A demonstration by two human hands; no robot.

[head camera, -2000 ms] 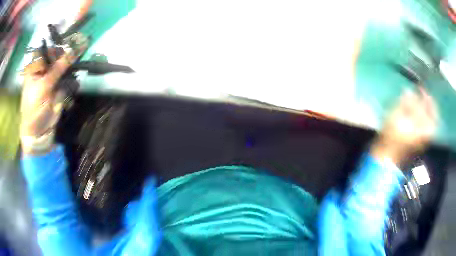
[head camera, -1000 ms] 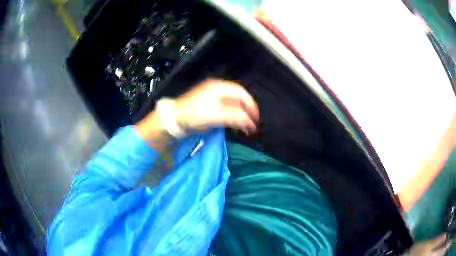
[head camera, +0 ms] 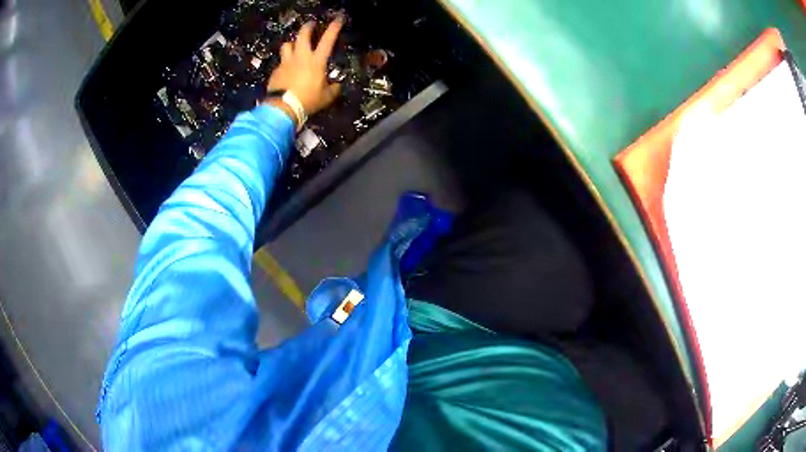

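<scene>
My left hand is inside the open black clip bin, on top of the heap of black and silver clips. Its fingers are spread and I see no clip held in them. My right hand is out of the picture. A white sheet lies on a red-orange board on the green bench top at the right. A long dark clip shows at the sheet's upper right edge.
The curved edge of the green bench top runs from top centre to lower right. Black and silver clips lie at the lower right. Grey floor with yellow lines is at the left. The blue jacket hangs over the dark green garment.
My left hand has moved up from before my body into the clip bin, and its fingers have spread. My right hand, at the lower right edge before, has left the picture. More of the bench top shows.
</scene>
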